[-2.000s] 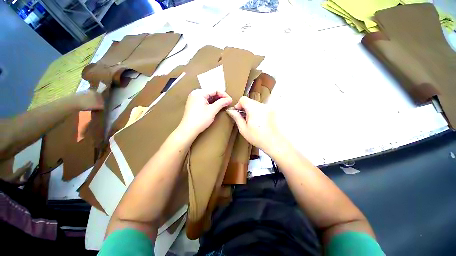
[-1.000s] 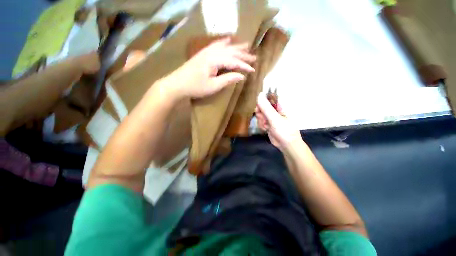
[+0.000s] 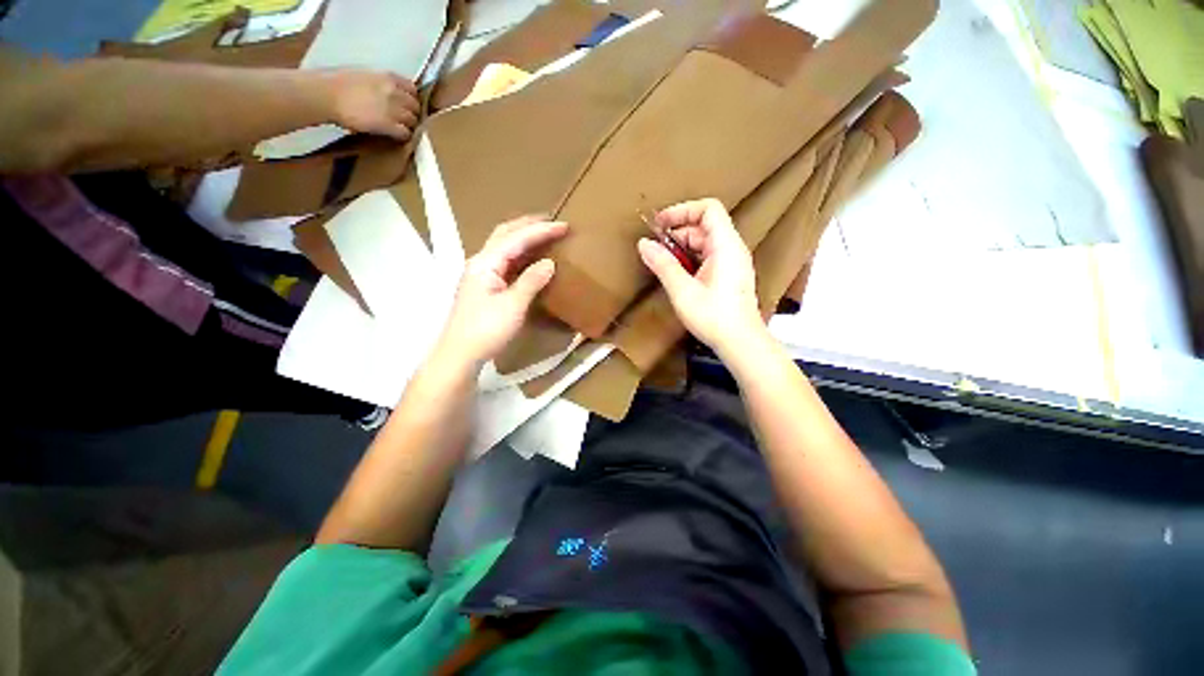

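Note:
A brown garment panel (image 3: 660,145) lies on top of the stack in front of me, its redder corner pieces at the far and near ends. My right hand (image 3: 702,268) holds small thread snips (image 3: 677,251) with red on them, tips pointing up and left over the panel. My left hand (image 3: 508,287) is at the panel's left edge, thumb and fingers apart; whether it holds a thread is too small to tell. More brown panels (image 3: 825,185) lie folded to the right. White sheets (image 3: 346,337) stick out at the lower left.
Another person's arm (image 3: 198,112) reaches in at the upper left over brown and white pieces. Yellow-green fabric (image 3: 1155,60) and a brown panel lie at the right. The white table (image 3: 944,304) ends at a dark edge. A yellowish ticket (image 3: 495,83) lies beyond my left hand.
The top panel now lies open where a narrower folded one lay. The snips moved from beside the stack to over the panel. My left hand moved down to the panel's left edge.

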